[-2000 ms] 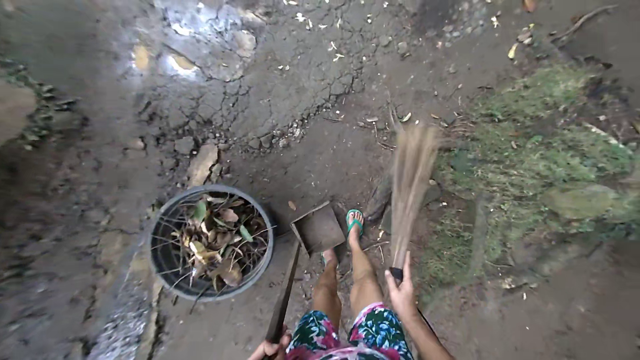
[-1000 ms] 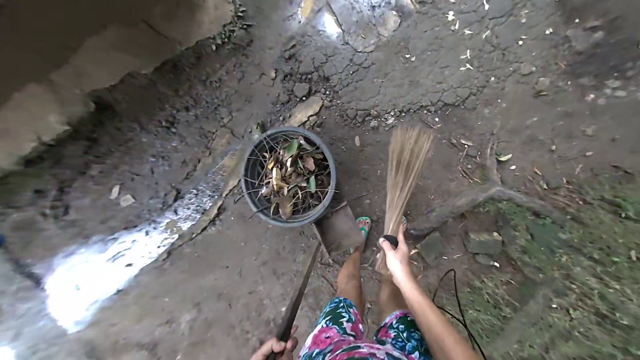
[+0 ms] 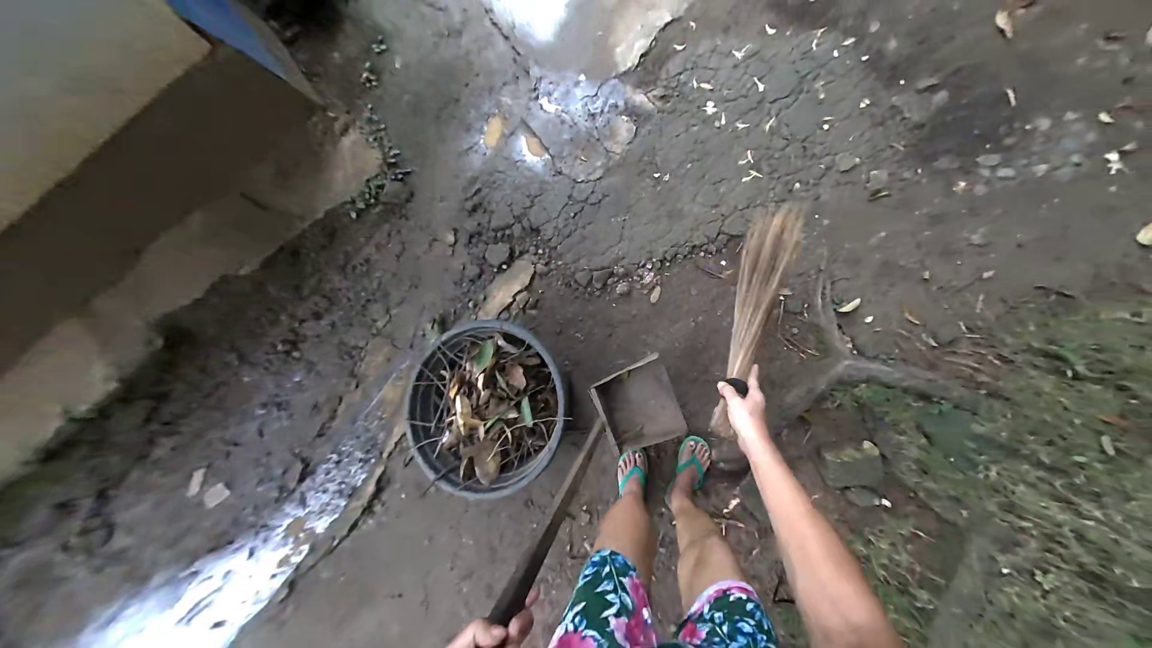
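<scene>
My right hand (image 3: 745,409) grips the dark binding of a stick broom (image 3: 760,292), whose bristles fan upward over the bare soil. At the bottom edge my left hand (image 3: 504,625) is closed around the long wooden handle of a dustpan (image 3: 639,403). The dustpan's square pan lies on the ground just in front of my feet and looks nearly empty. Left of it stands a round dark plastic tub (image 3: 560,414), holding dry leaves (image 3: 481,405) and thin twigs.
A concrete ledge and wall (image 3: 243,207) run along the upper left. Wet, shiny ground (image 3: 207,576) lies at the lower left. A tree root (image 3: 882,371), stones (image 3: 853,466) and mossy grass (image 3: 1035,477) are on the right. Small pale petals and leaves dot the cracked soil ahead.
The view has shifted and turned between frames. My hands still hold the broom and the dustpan handle. My feet now show side by side just below the pan.
</scene>
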